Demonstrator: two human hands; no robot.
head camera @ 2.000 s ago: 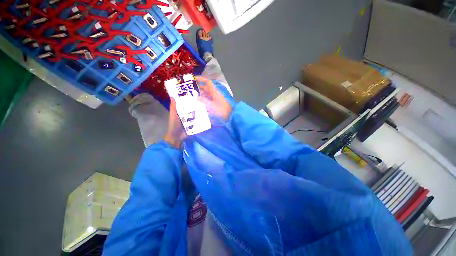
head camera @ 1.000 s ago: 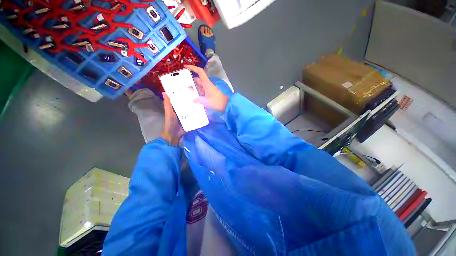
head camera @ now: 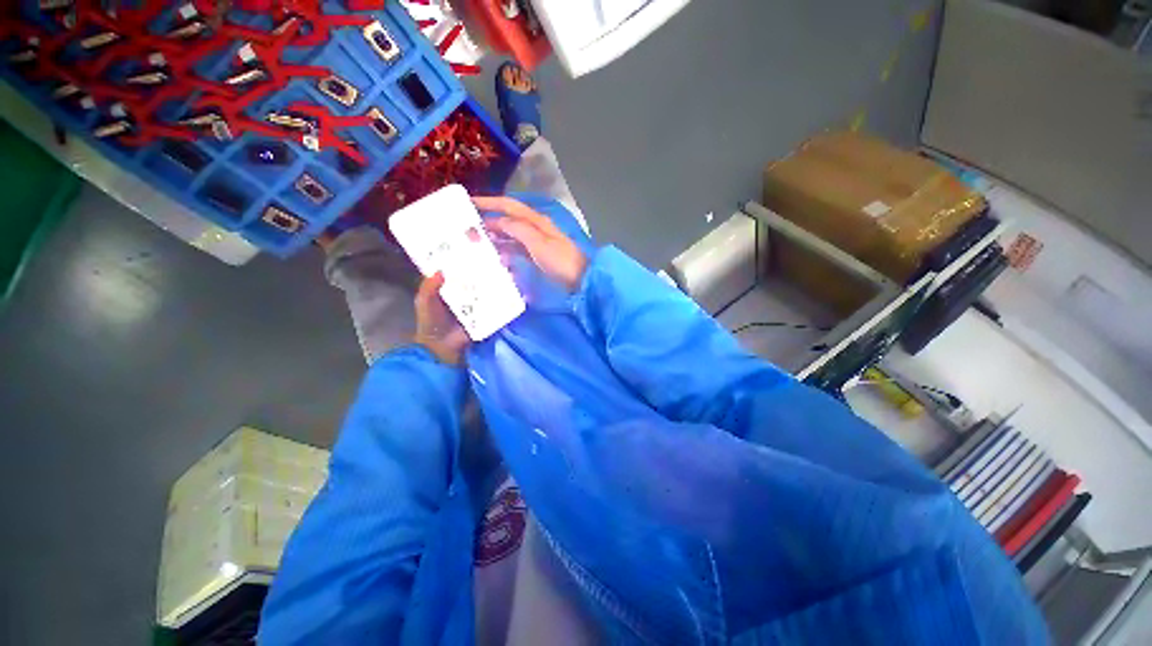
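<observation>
A bright white smartphone (head camera: 457, 263) is held over my lap, its lit screen facing up and too bright to read. My left hand (head camera: 438, 318) grips its lower left edge, with the thumb at the screen's edge. My right hand (head camera: 533, 240) is at its upper right side, fingers extended along the edge; whether it grips the phone is unclear. Beyond the phone, the blue compartment tray (head camera: 272, 186) holds small electronic units, many gripped by red spring clamps (head camera: 228, 78). The deep blue clamp bin (head camera: 497, 143) with loose red clamps lies below the tray's near edge.
A cream board (head camera: 209, 232) lies under the tray, with a green crate (head camera: 38, 189) at far left. A pale stool-like box (head camera: 246, 511) stands lower left. A taped cardboard carton (head camera: 872, 202) and a cluttered bench with upright boards (head camera: 1004, 473) are at right.
The phone's top has shifted slightly left and its screen content looks different. My left thumb now shows at the screen's edge. My right thumb has moved off the screen towards the phone's edge.
</observation>
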